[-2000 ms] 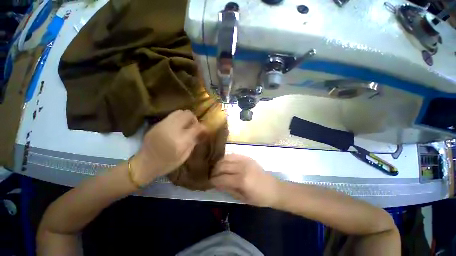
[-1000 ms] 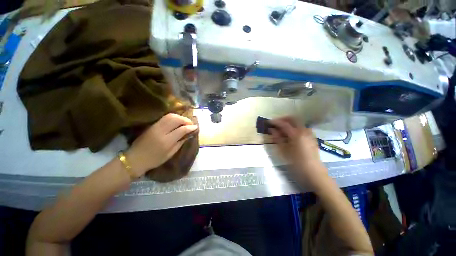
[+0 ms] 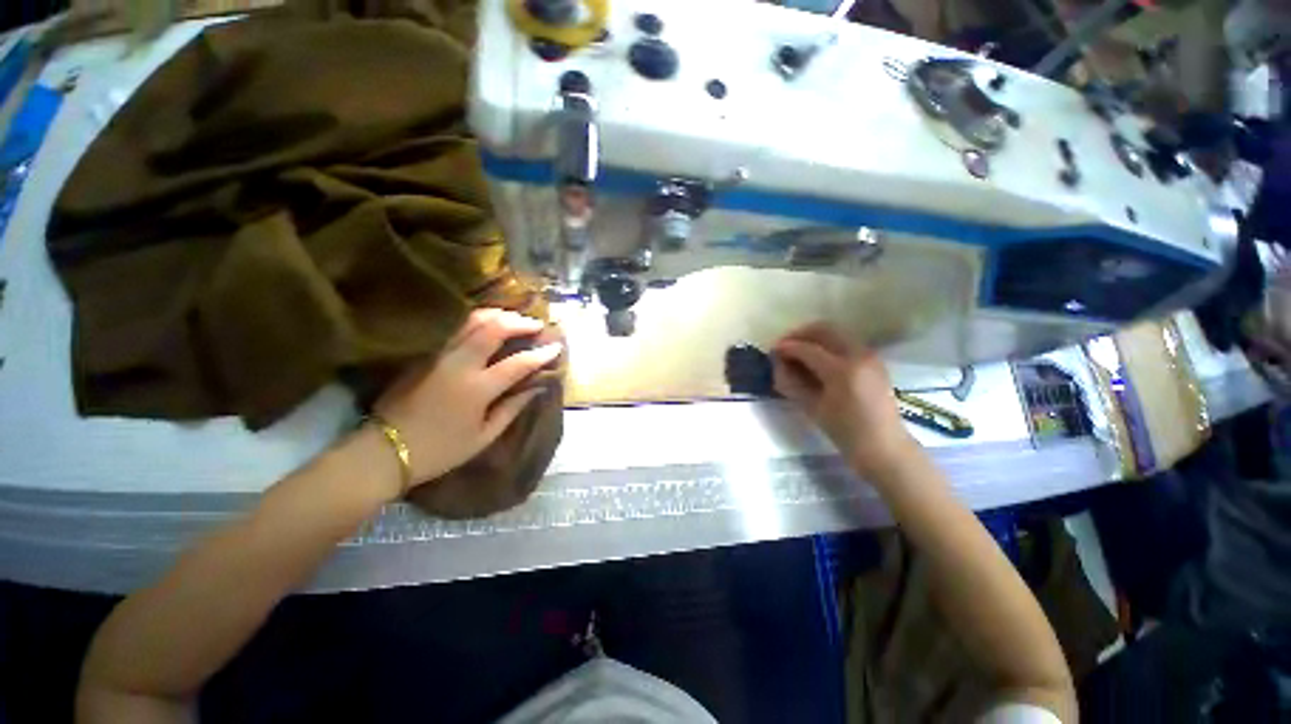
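Note:
A large olive-brown garment piece (image 3: 255, 241) lies bunched on the table left of the sewing machine head (image 3: 793, 135). Its edge runs to the lit presser foot and needle area (image 3: 566, 293). My left hand (image 3: 460, 396) lies flat on the cloth just in front of the needle, pressing it down. My right hand (image 3: 838, 389) has its fingertips on the black fabric strips (image 3: 748, 369) on the machine bed; its grip is partly hidden. A yellow-and-black handled tool (image 3: 934, 413) lies just right of my right hand.
A ruled scale (image 3: 623, 502) runs along the table's front edge. The machine's dark display (image 3: 1097, 276) is at the right. Brown cloth (image 3: 906, 622) hangs below the table. A yellow ring (image 3: 561, 20) sits on top of the machine. Blue tape (image 3: 36, 113) is at far left.
My right hand has left the brown cloth and moved right to the black strips. My left hand now lies flatter on the cloth by the needle. The view has shifted to the right.

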